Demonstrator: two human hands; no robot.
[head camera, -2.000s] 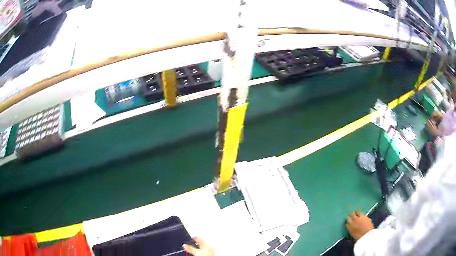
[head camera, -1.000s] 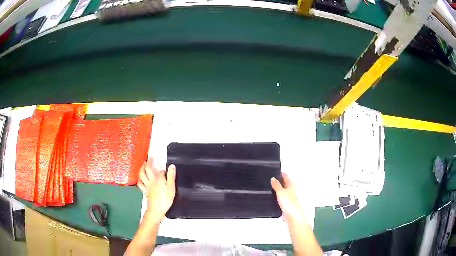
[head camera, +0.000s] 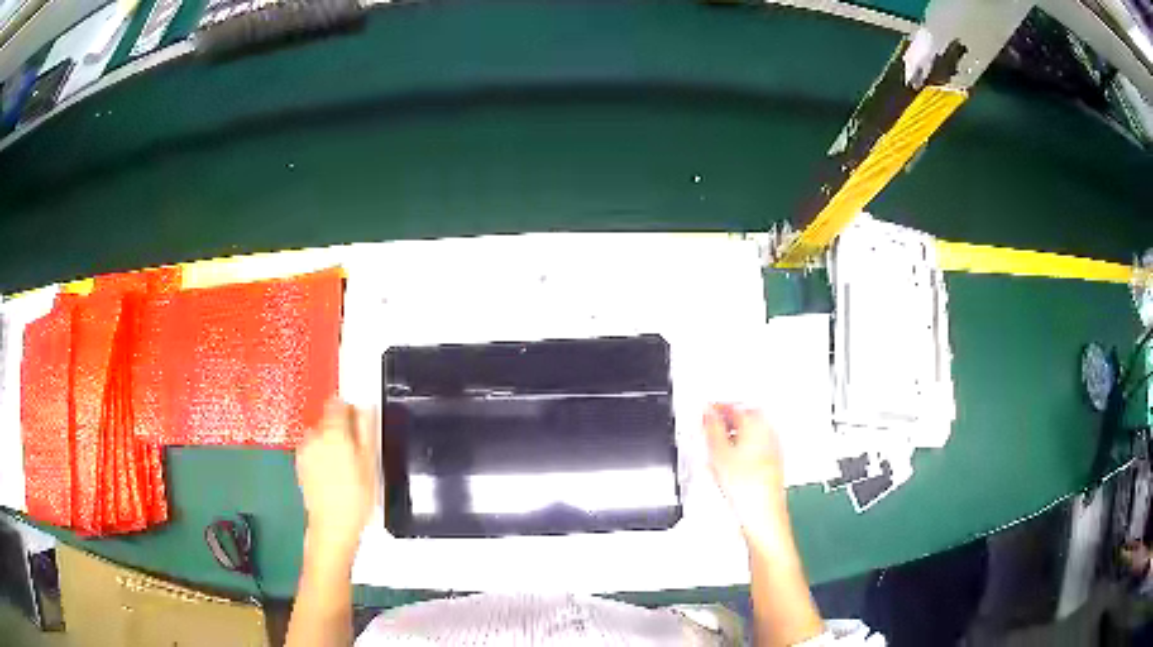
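Note:
A glossy black display panel (head camera: 531, 436) lies flat on the white work pad (head camera: 556, 284), with light reflected across its lower part. My left hand (head camera: 336, 461) is just left of the panel, beside the red bags, apart from the panel; nothing shows in it. My right hand (head camera: 746, 445) is to the right of the panel, apart from it, with fingers curled together; whether it holds something small cannot be told.
Red bubble bags (head camera: 228, 367) lie stacked at the left. A dark strap (head camera: 230, 544) lies on the green bench below them, above a carton (head camera: 152, 607). Pale stacked plates (head camera: 890, 335) and small black-and-white pieces (head camera: 872, 478) lie right, near a yellow-striped post (head camera: 885, 171).
Both hands have let go of the black panel and moved outward to its sides. The panel's upper face now looks glossier, with bright reflections. The view has shifted slightly.

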